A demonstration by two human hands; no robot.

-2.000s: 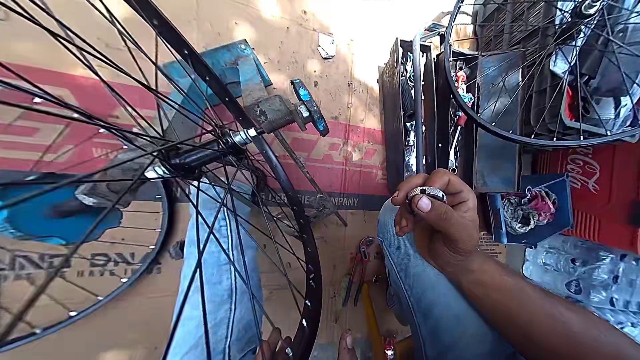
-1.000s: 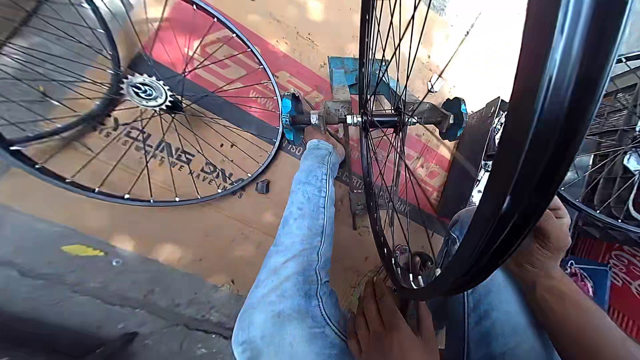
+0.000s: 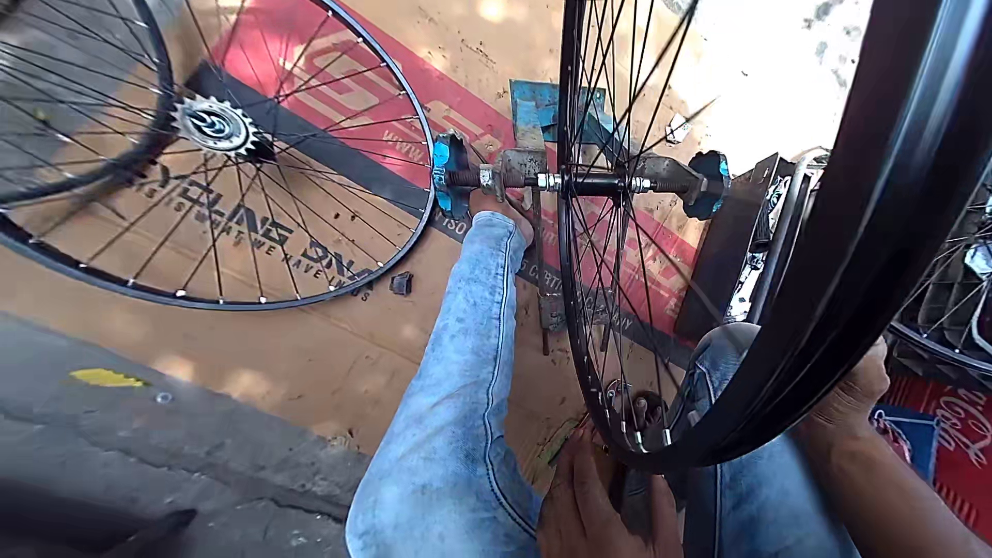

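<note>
A black bicycle wheel rim [image 3: 775, 372] with spokes stands upright before me. Its black hub [image 3: 597, 184] is mounted between the two threaded spindles of a metal truing stand [image 3: 527, 161], which has blue knobs at both ends. My left hand [image 3: 608, 496] is at the bottom of the rim, fingers apart on either side of it; whether it grips the rim is unclear. My right hand [image 3: 852, 387] is behind the right side of the rim, its fingers mostly hidden, so what it holds cannot be told.
At the left, another wheel with a sprocket [image 3: 215, 128] lies on printed cardboard [image 3: 310, 349]. A long dark tray [image 3: 725, 248] with metal parts is right of the stand. A further wheel [image 3: 942, 349] and a red crate [image 3: 965, 442] are at the right edge.
The view has swung strongly since two seconds ago. My right hand, earlier raised with a small round metal tool between its fingers, is now behind the rim.
</note>
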